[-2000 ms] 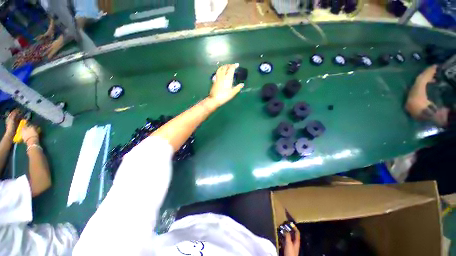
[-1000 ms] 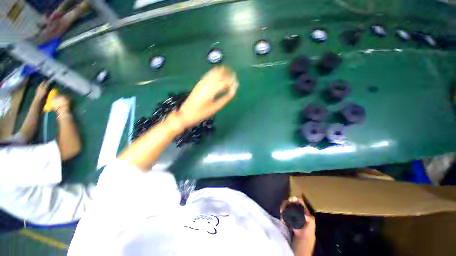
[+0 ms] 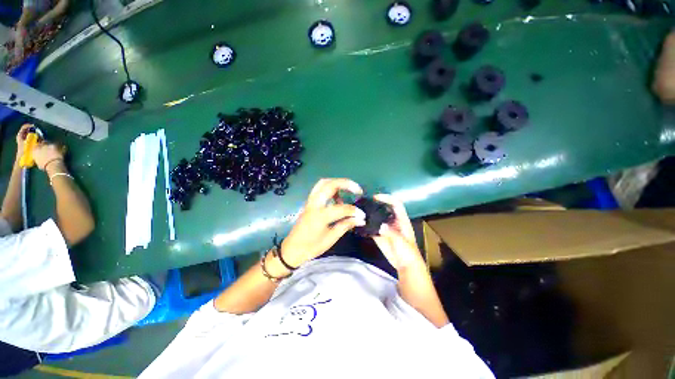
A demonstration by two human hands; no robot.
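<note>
My left hand [image 3: 326, 222] and my right hand [image 3: 400, 231] hold a round black housing [image 3: 374, 215] between them, just over the near edge of the green worktop. My left thumb and fingertips are on its left side; my right fingers are around its right side. Whether a small part is between my left fingertips cannot be told. A loose heap of small glossy black pieces [image 3: 252, 152] lies on the worktop to the left. Several matte black cylinders with centre holes [image 3: 488, 81] stand grouped at the right.
Pale-faced round units [image 3: 321, 33] stand spaced along the far side. Pale strips [image 3: 140, 192] lie left. An open carton [image 3: 533, 237] with dark parts is at lower right. A metal upright [image 3: 52, 107] and a neighbour's hands with a yellow-handled tool [image 3: 29, 150] are far left.
My left hand has come back from the worktop to meet my right hand at the housing. My right hand has risen from beside the carton with the housing. The view has shifted.
</note>
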